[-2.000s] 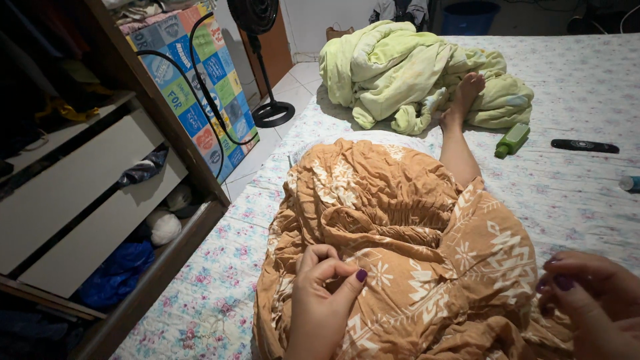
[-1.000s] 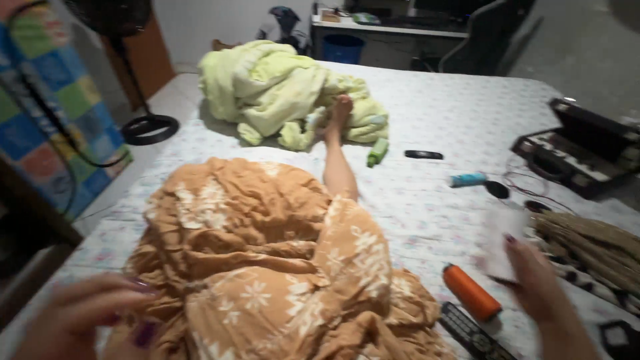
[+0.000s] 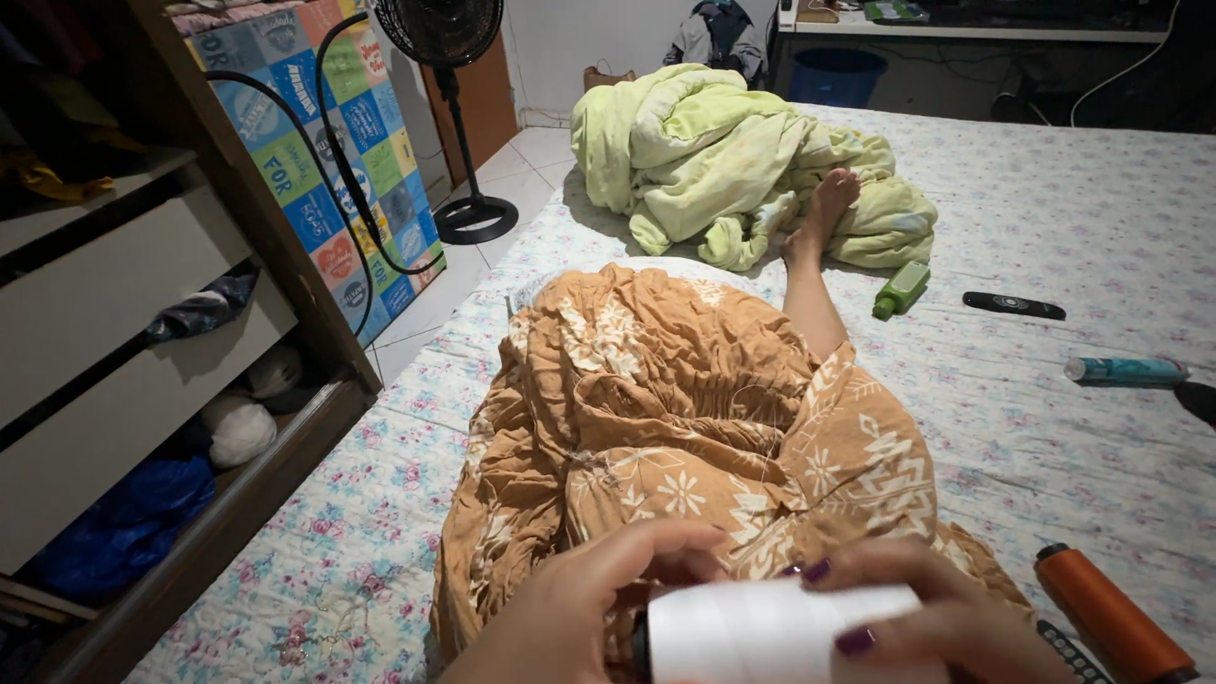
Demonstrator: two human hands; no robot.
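Note:
A large cone of white thread (image 3: 760,632) is between my hands at the bottom of the head view. My left hand (image 3: 594,594) holds its dark-rimmed left end, and my right hand (image 3: 936,608) wraps over its right side, the nails painted purple. Beneath and beyond them, a brown fabric with white floral print (image 3: 684,380) lies gathered over my lap, with loose thread ends on it. An orange thread spool (image 3: 1111,613) lies on the bed to the right, beside a partly hidden remote control (image 3: 1069,651).
A green bottle (image 3: 901,290), a black remote (image 3: 1014,305) and a blue tube (image 3: 1126,370) lie on the floral bedsheet (image 3: 380,513). A bare leg (image 3: 812,275) reaches a green blanket (image 3: 722,152). Left are open drawers (image 3: 123,285) and a standing fan (image 3: 456,114).
A second ago my right hand was out at the right with a blurred white object, and my left hand was apart from it. Now both hands are together on the white cone. The view has swung left.

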